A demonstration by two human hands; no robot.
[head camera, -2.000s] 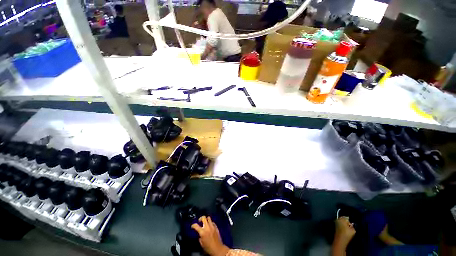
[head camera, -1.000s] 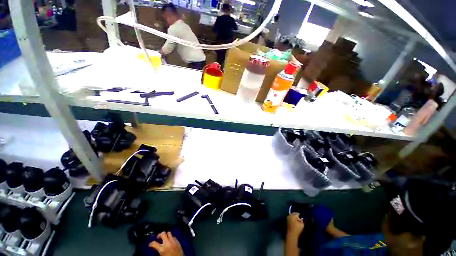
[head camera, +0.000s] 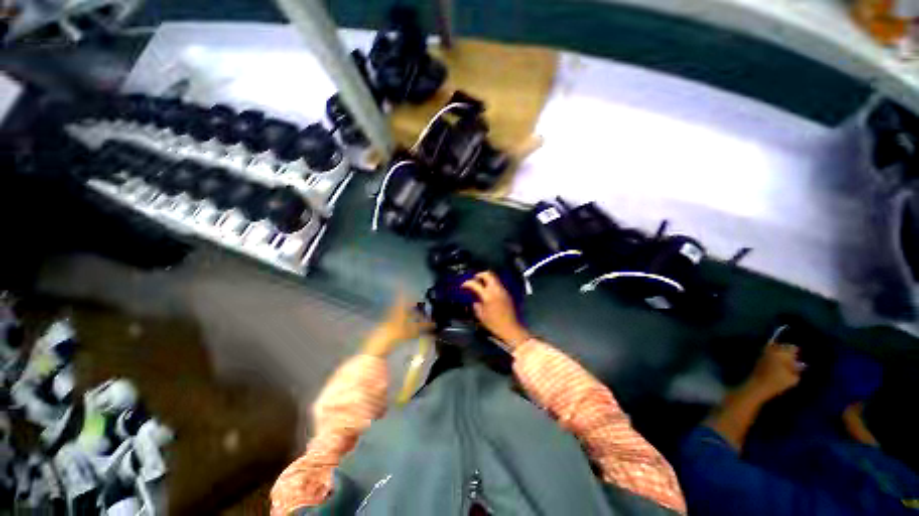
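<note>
A black security camera (head camera: 450, 264) lies on the dark green bench right in front of my body. My right hand (head camera: 491, 302) presses a dark blue cloth (head camera: 469, 286) onto its right side, with the fingers bent. My left hand (head camera: 401, 325) is blurred at the camera's left side; its fingers seem near or touching the housing, and I cannot tell if they grip it. The camera's lower part is dark and hard to make out.
Black cameras with white cables stand behind (head camera: 413, 197) and to the right (head camera: 645, 262). White racks of black ball units (head camera: 302, 247) are at left. A white post (head camera: 338, 71) rises behind. Another person's hand (head camera: 776, 369) works at right. Cartons with white units (head camera: 111, 433) lie lower left.
The view has tilted down, so my torso, both sleeves and the floor at left now show. My left hand has come into view. My right hand is still on the cloth at the camera.
</note>
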